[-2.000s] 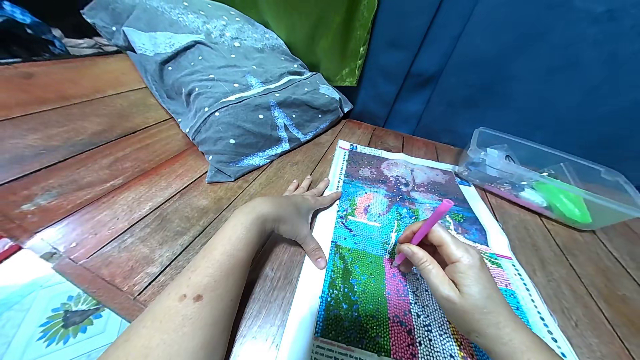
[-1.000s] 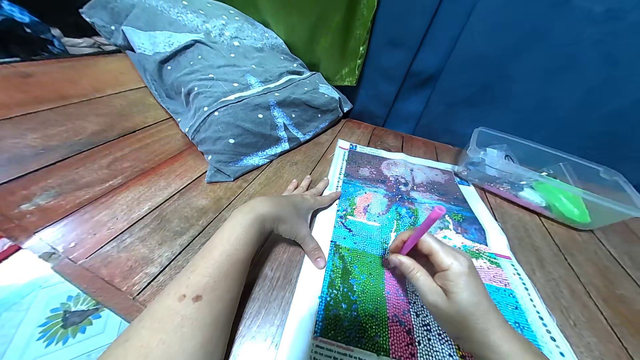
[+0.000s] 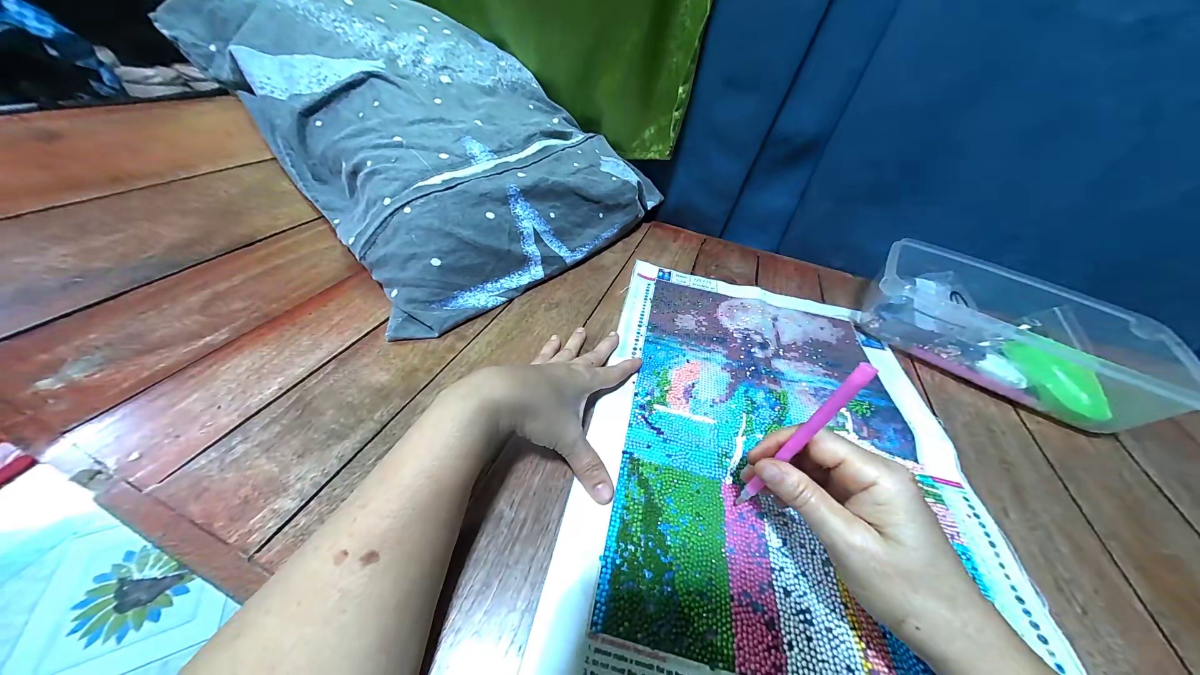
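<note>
A diamond painting canvas (image 3: 675,553) with white margins lies flat, largely covered in small coloured beads. My right hand (image 3: 853,516) grips a pink applicator pen (image 3: 816,422), its tip down at the top of the pink bead stripe, beside the green area. Fingers spread, my left hand (image 3: 562,403) rests over the canvas's left edge, partly on the wooden boards, holding nothing. The right hand and forearm hide part of the canvas's lower right.
A clear plastic box (image 3: 1153,337) holding a green object (image 3: 1059,380) and small bags stands at the right. A grey patterned pillow (image 3: 450,169) lies at the upper left on the wooden boards (image 3: 234,375). Blue (image 3: 1012,141) and green cloth (image 3: 609,66) hang behind. A flower-patterned surface (image 3: 131,591) shows lower left.
My right hand with the pink pen has shifted slightly, and the pen's tip now shows on the pink stripe. My left hand has stayed in place.
</note>
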